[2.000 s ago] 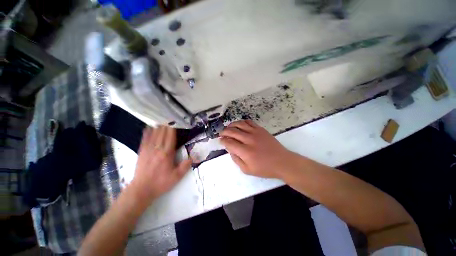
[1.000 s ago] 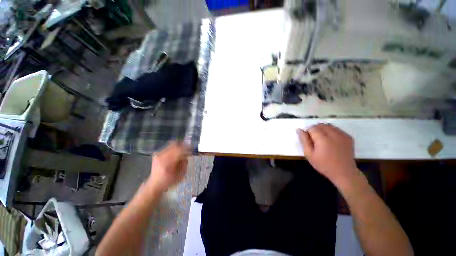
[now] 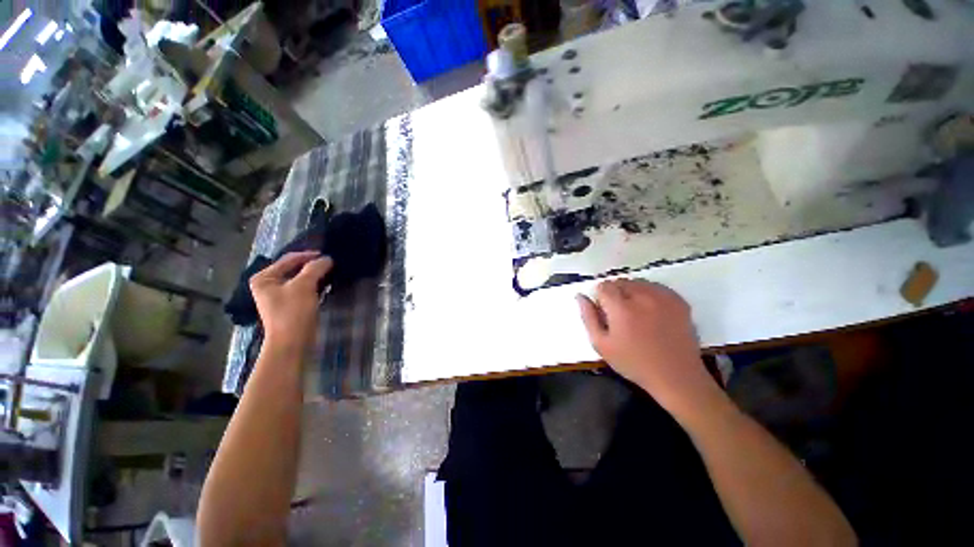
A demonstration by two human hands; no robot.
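Note:
A dark fabric bundle (image 3: 356, 244) lies crumpled on the plaid cloth (image 3: 347, 347) at the left. My left hand (image 3: 286, 299) is over its middle, with thumb and fingertips pinched together on the dark fabric. The exact piece between the fingertips cannot be told apart. My right hand (image 3: 649, 333) rests loosely curled on the front of the white table (image 3: 459, 299), thumb a little apart, with nothing seen in it. The sewing machine (image 3: 662, 107) stands behind it. No fabric shows at its needle area (image 3: 545, 233).
A small tan block (image 3: 918, 283) lies on the tabletop at the right. Dark lint specks the machine bed (image 3: 684, 203). A blue crate (image 3: 433, 37) stands on the floor behind. A pale bin (image 3: 80, 315) and cluttered machines are at the left. My dark-clothed lap is below the table edge.
Both hands have left the needle area. My left hand has moved left onto the dark bundle; my right hand has come to the table's front. The dark band at the needle is no longer seen.

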